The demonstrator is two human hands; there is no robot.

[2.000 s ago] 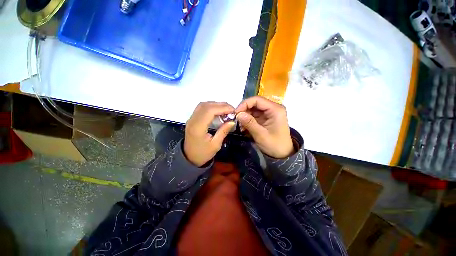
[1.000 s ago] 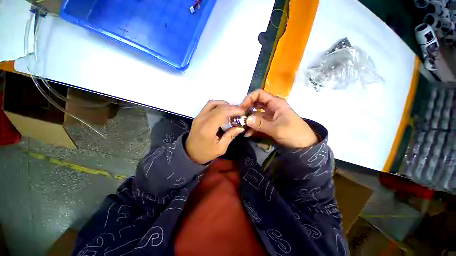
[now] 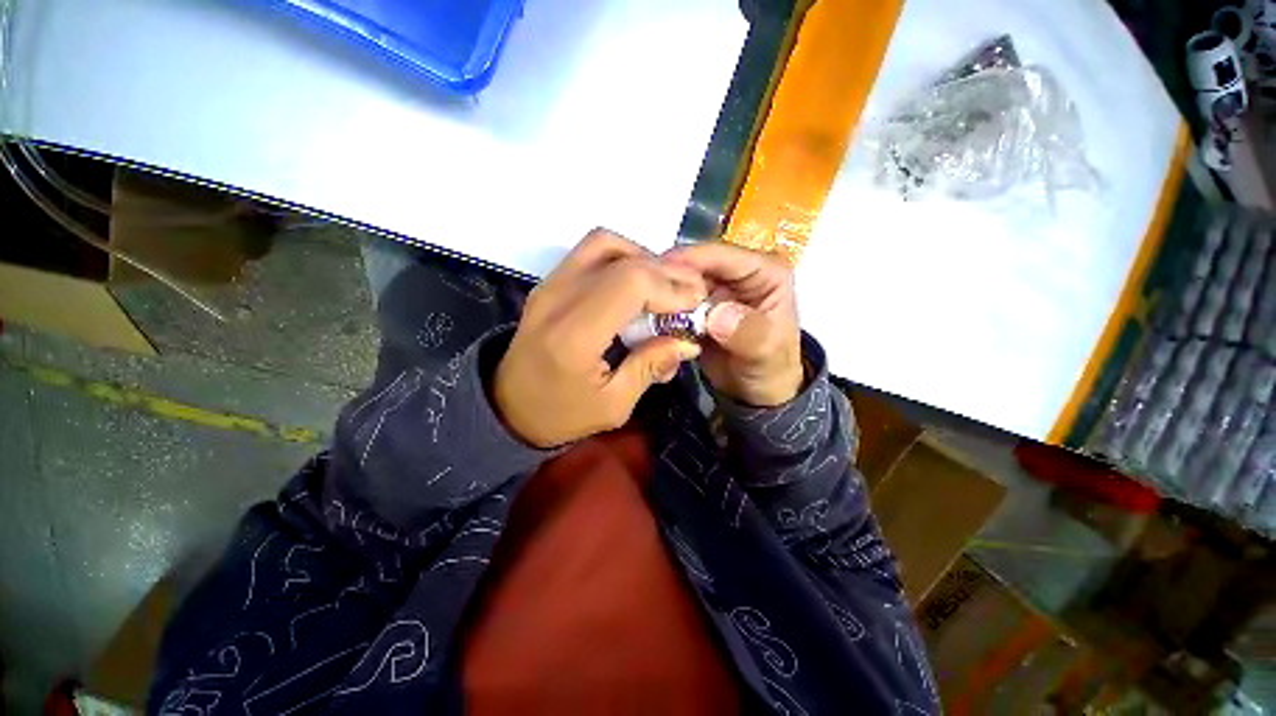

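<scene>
The lamp base assembly [image 3: 675,325], with a silvery threaded part and a white part, lies across between my hands, above my lap by the table's front edge. My left hand [image 3: 591,340] is closed around its white part, with fingers above and thumb below. My right hand [image 3: 752,322] has its thumb and fingertips pressed on the silvery end. The fingers hide much of the base. Whether a small pin is between the right fingertips cannot be told.
A blue tray [image 3: 420,53] is cut off by the top edge. A crumpled clear parts bag [image 3: 980,129] lies on the right white sheet [image 3: 966,294]. Orange tape [image 3: 826,105] runs between the sheets. Blister trays [image 3: 1215,371] stand at far right. Clear tubing [image 3: 70,203] hangs at left.
The view has shifted, so the blue tray sits higher and shows less. My right hand has closed in on the end of the base, and my left hand still holds it.
</scene>
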